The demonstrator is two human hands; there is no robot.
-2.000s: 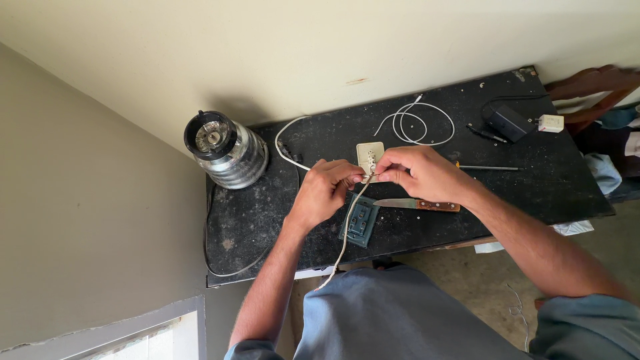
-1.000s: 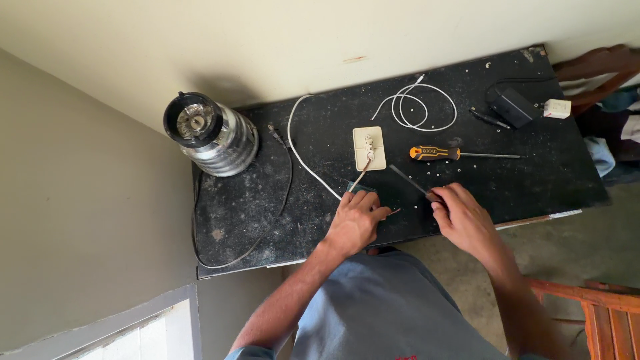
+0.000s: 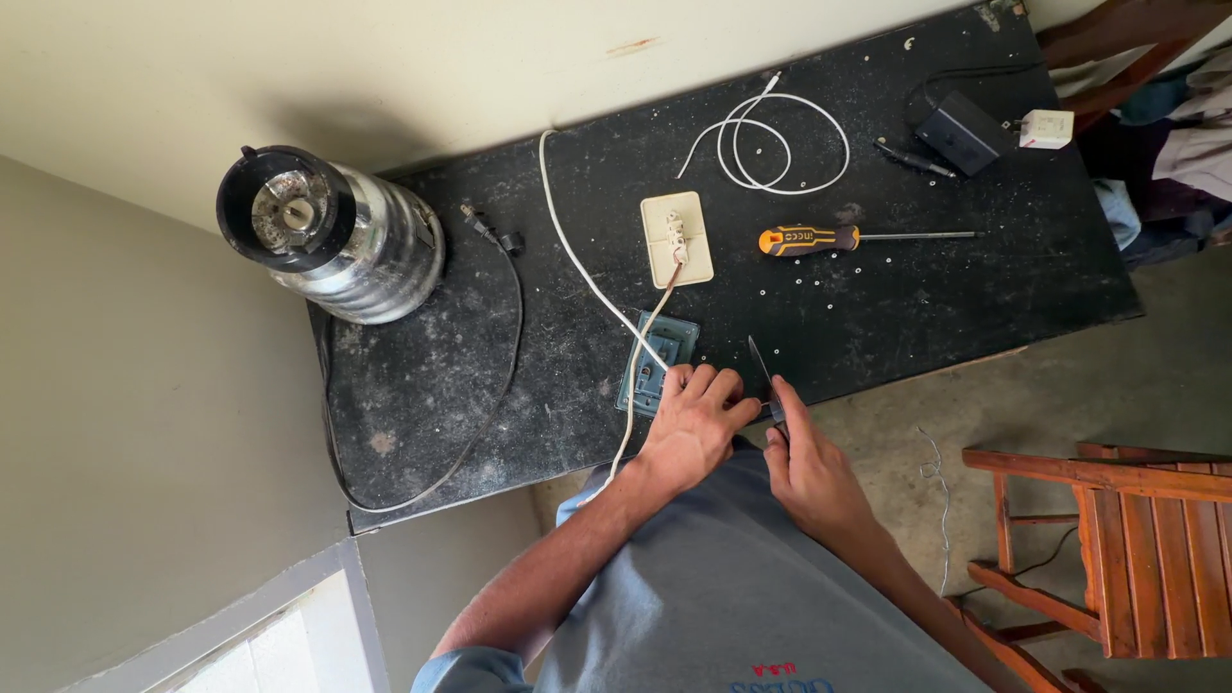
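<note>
Near the front edge of the black table, my left hand (image 3: 698, 419) grips a white electrical cable (image 3: 592, 274), whose thin end pokes out past my fingers. My right hand (image 3: 808, 457) is closed around the handle of a knife (image 3: 760, 364); its blade points up and left, and its base is close to the cable end. Under the cable and partly behind my left hand lies a blue-grey switch or socket plate (image 3: 671, 337). Farther back rests a cream plate (image 3: 660, 227) with a terminal block, from which a second, off-white cable (image 3: 631, 385) runs forward over the table edge.
An orange-and-black screwdriver (image 3: 808, 241) lies right of the cream plate, with a coiled white cable (image 3: 847, 149) behind it. A blender motor base (image 3: 375, 241) stands left with its power cord (image 3: 520, 318). Black adapter (image 3: 962, 133) and white charger (image 3: 1046, 129) lie back right; wooden chair (image 3: 1126, 549) stands front right.
Two seconds ago both hands were at the off-white cable by the cream plate, and the knife lay on the table. Now my right hand holds the knife and has come close to my left hand.
</note>
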